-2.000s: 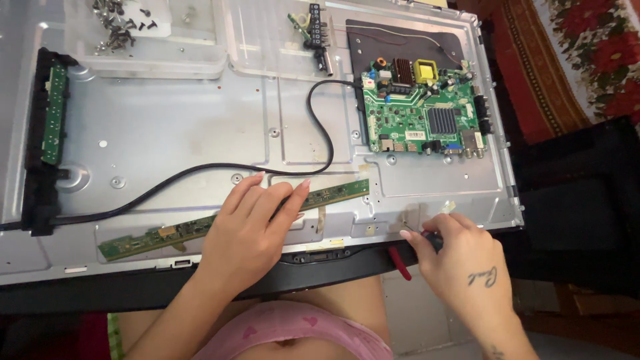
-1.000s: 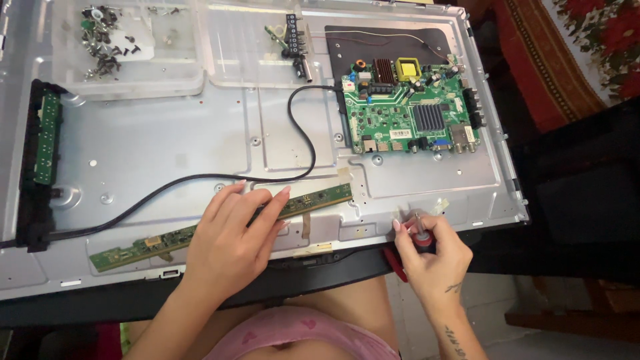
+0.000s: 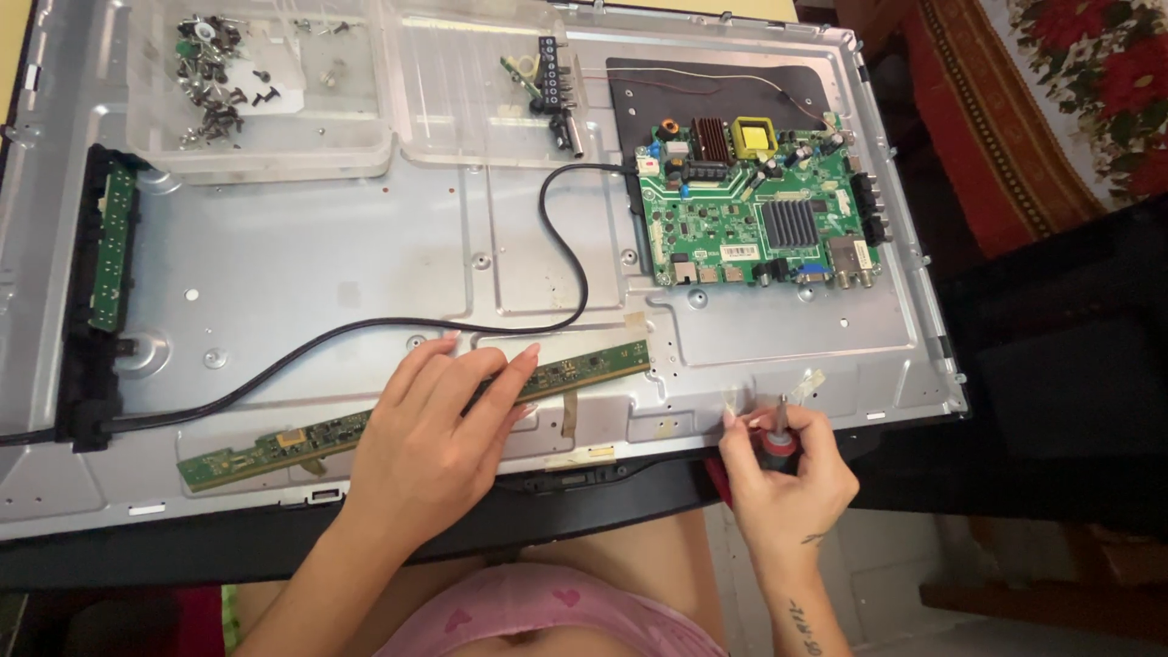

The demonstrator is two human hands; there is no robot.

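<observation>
My left hand (image 3: 438, 429) has its fingers around the middle of a long, narrow green circuit board (image 3: 589, 367), which lies slanted on the metal back panel of a television (image 3: 365, 237). In my right hand (image 3: 789, 474), near the panel's front edge, is a screwdriver (image 3: 780, 438) with a red and dark handle, its shaft pointing up. My right thumb and index finger pinch near a small piece of clear tape (image 3: 730, 401); another tape piece (image 3: 809, 385) sticks to the panel just beyond. A larger green main board (image 3: 721, 224) with a heatsink sits at the panel's upper right.
A clear plastic box (image 3: 347, 151) with loose screws (image 3: 214, 82) stands at the upper left. Its lid (image 3: 456, 119) holds a black bit holder (image 3: 548, 78). A black cable (image 3: 365, 324) curves across the panel to the main board. A black-framed button board (image 3: 109, 246) is at far left.
My right hand has turned, and the screwdriver in it shows more plainly now. The left hand stays on the narrow board.
</observation>
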